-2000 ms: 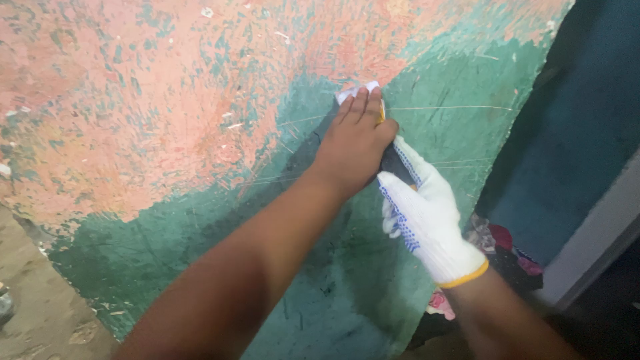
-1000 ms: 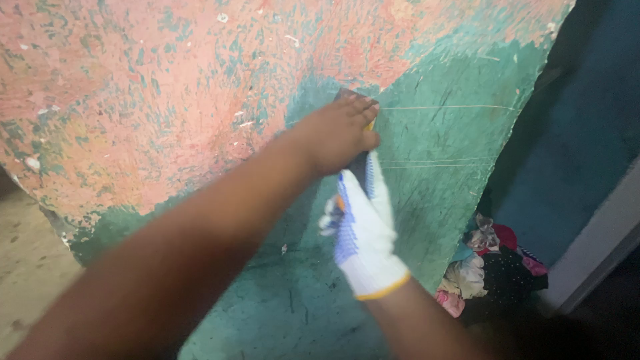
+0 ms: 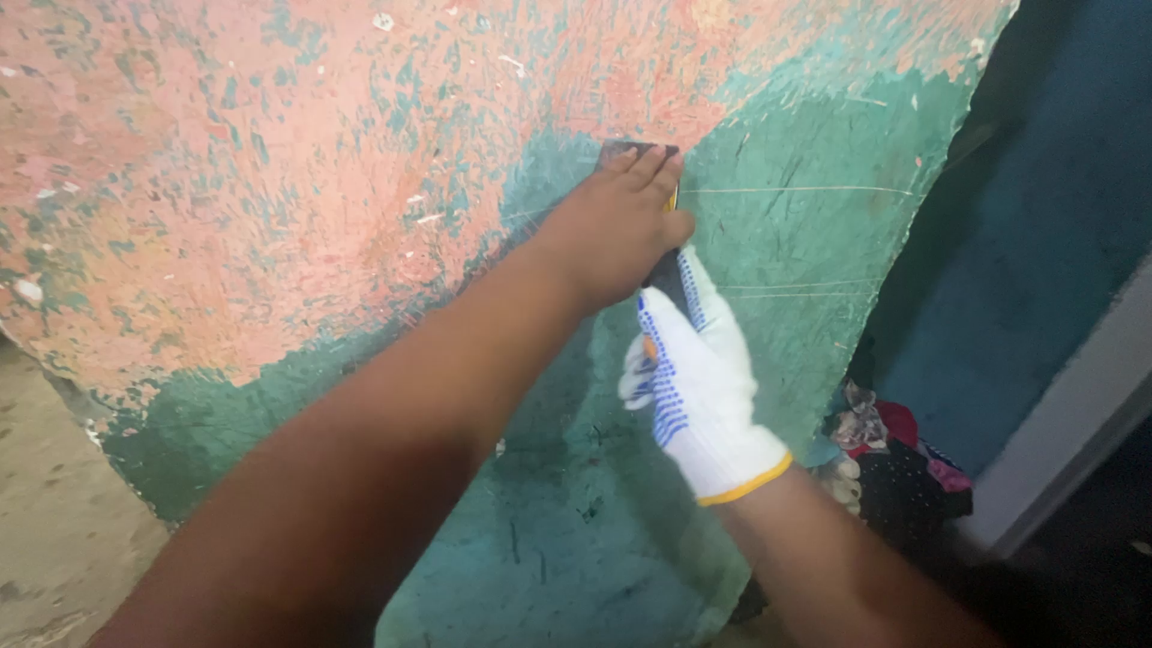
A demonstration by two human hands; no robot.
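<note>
My bare left hand [image 3: 621,225] lies with its fingers over a dark, flat tool [image 3: 670,274] and presses it to the painted wall [image 3: 792,234]. Dark material at the tool's top end shows past the fingertips, with a bit of yellow at its side. Lower down, my right hand [image 3: 702,369], in a white knit glove with blue grip dots and a yellow cuff, is closed around the tool's lower part. Something orange shows between the gloved fingers. What kind of tool it is cannot be told, as both hands cover most of it.
Salmon paint, scraped and patchy, covers the wall's upper left; green paint lies below and to the right. The wall's edge runs down the right side. Beyond it a pile of cloth [image 3: 900,468] sits by a blue surface [image 3: 1035,225]. Bare ground [image 3: 63,504] shows lower left.
The white piece seen at my left fingertips two seconds ago no longer shows; a dark end is there. My gloved hand has stayed just below my left hand, on the tool.
</note>
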